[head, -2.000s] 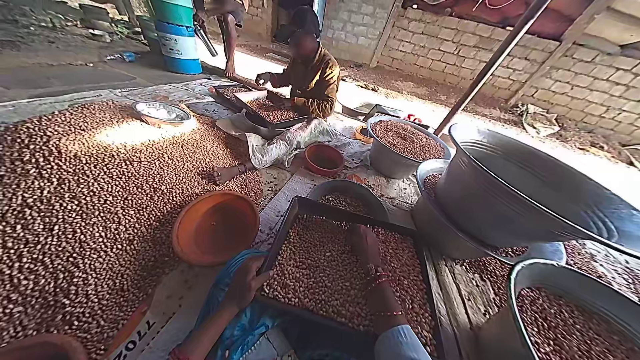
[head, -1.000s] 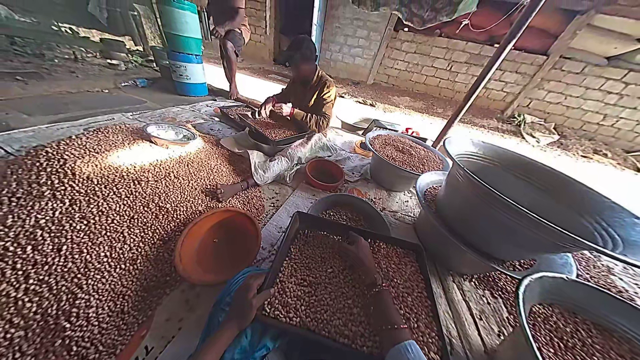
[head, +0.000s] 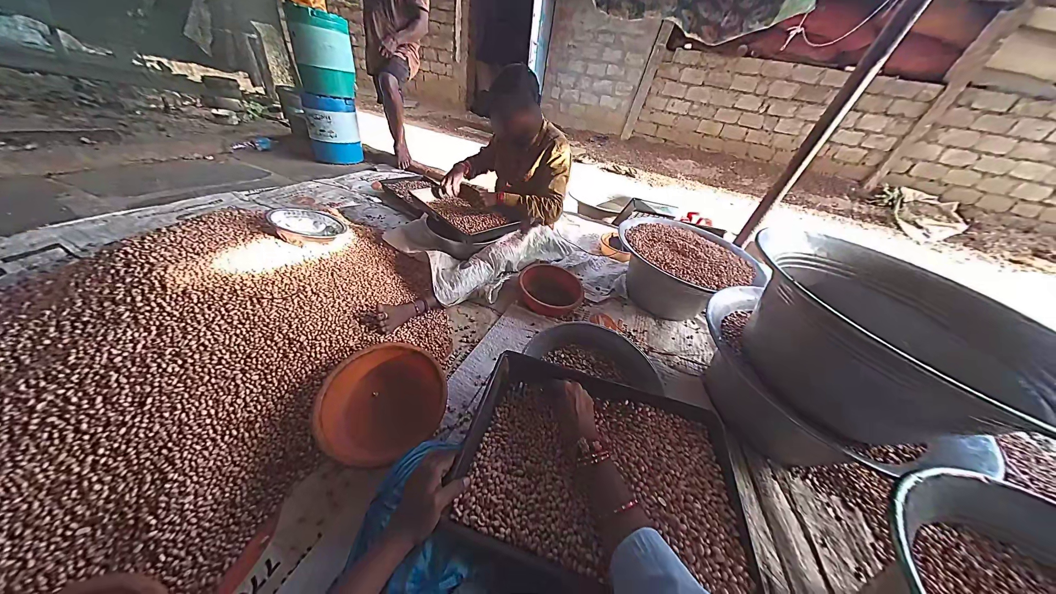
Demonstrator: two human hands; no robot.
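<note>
A black rectangular tray (head: 734, 478) full of brown nuts or seeds (head: 672, 462) lies in front of me, tilted over my lap. My left hand (head: 427, 493) grips its left edge, thumb over the rim. My right hand (head: 569, 410) is down among the nuts near the tray's far left part; its fingertips are hidden, so I cannot tell whether it holds any. Just beyond the tray's far edge sits a grey metal basin (head: 639, 367) with some nuts. An orange plastic bowl (head: 379, 404), nearly bare inside, stands to the left of the tray.
A large nut heap (head: 190, 371) covers the left, a metal bowl (head: 307, 223) on it. A seated person (head: 528, 165) works over similar trays; another person (head: 398, 66) stands behind. Metal tubs (head: 874, 346) crowd the right, near a slanted pole (head: 833, 115). A small red bowl (head: 551, 289) lies ahead.
My right hand has moved toward the tray's far left part. My left hand stays at the left edge. More of the tray's floor showed near the far edge in neither earlier frame clearly.
</note>
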